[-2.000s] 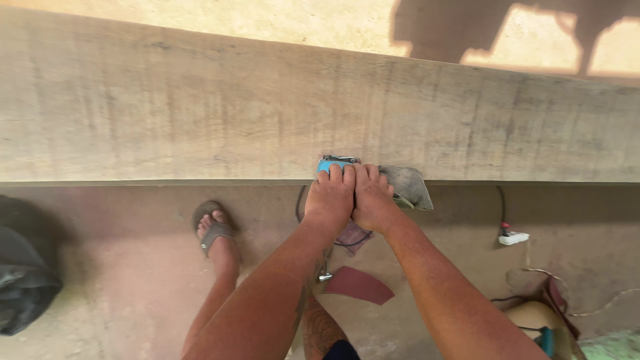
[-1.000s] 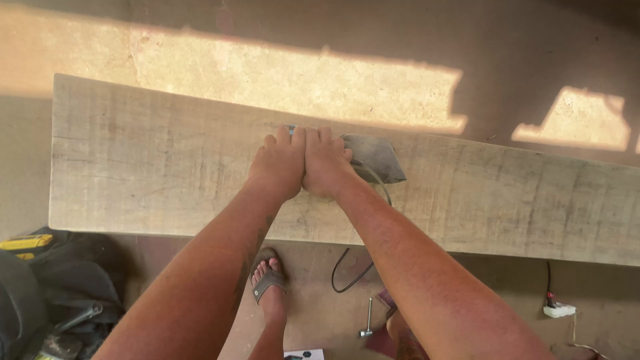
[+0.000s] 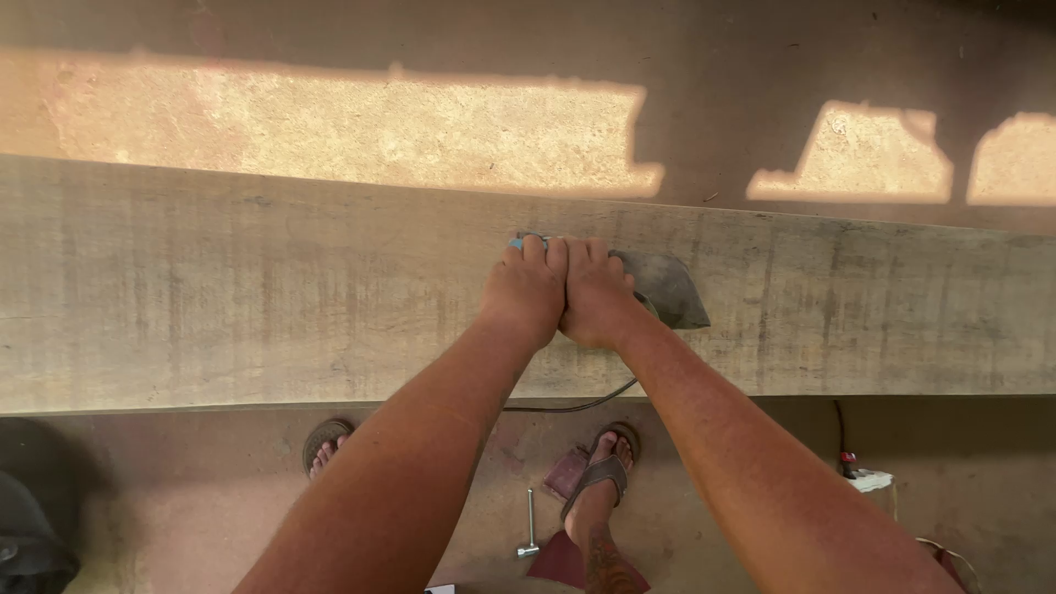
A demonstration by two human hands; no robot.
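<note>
Side by side and touching, my left hand (image 3: 525,289) and my right hand (image 3: 596,290) are closed over a blue power sander (image 3: 516,243), mostly hidden beneath them. A grey dust bag (image 3: 667,289) sticks out to the right of my right hand. The tool rests on a long, wide wooden plank (image 3: 247,280) with dark cross marks on its surface. From under my right forearm a black cord (image 3: 577,407) runs along the plank's near edge.
On the floor lie a metal T-handled wrench (image 3: 530,528), dark red sheets (image 3: 561,565) and a white power strip (image 3: 871,480). A black bag (image 3: 33,511) sits at the lower left. My sandalled feet stand below the plank's near edge.
Both hands, with the sander, have moved from the plank's near edge towards its far side since two seconds ago. The view has shifted considerably.
</note>
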